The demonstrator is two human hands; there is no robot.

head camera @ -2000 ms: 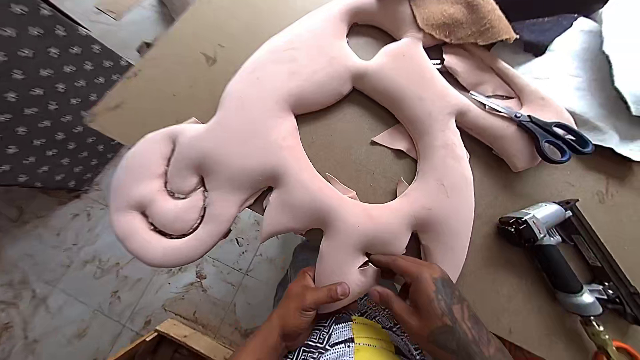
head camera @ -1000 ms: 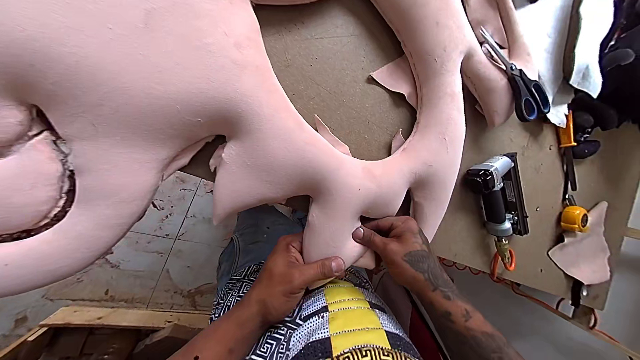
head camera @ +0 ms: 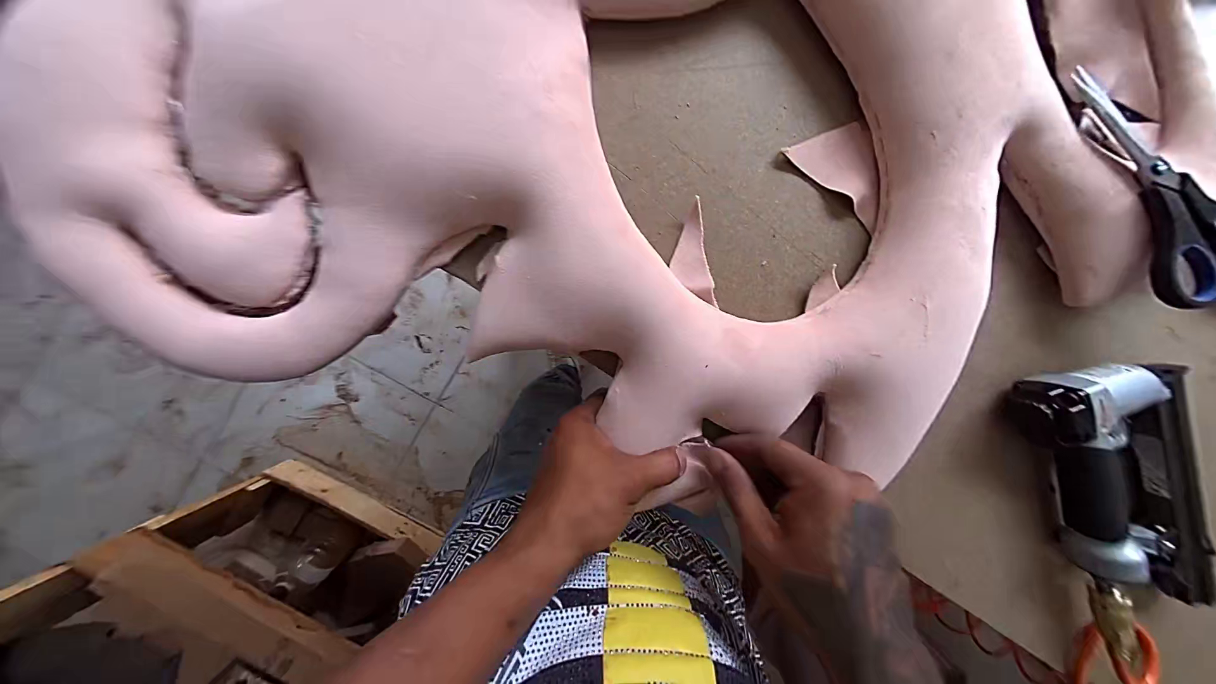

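Note:
A large padded piece covered in pale pink leather-like material (head camera: 560,275) curls into a spiral at the left and rings an opening at the centre. At its near edge, my left hand (head camera: 598,475) grips a short padded projection, thumb on top. Close beside it, my right hand (head camera: 788,494) pinches the edge of the same covering between thumb and fingers, just below a small dark gap. Loose pointed flaps of the covering (head camera: 696,256) stick out inside the opening. The undersides of both hands' grips are hidden.
The piece lies on a brown board table (head camera: 703,123). Scissors with dark handles (head camera: 1154,176) rest at the upper right on pink covering. A pneumatic stapler (head camera: 1097,465) with an orange coupling and hose lies at the right. A wooden crate (head camera: 313,499) holding scraps stands on the floor at the lower left.
My right thumb and fingers have shifted from the projection's upper surface to the covering's edge. My left hand still grips the projection. The view has moved closer, then swung left.

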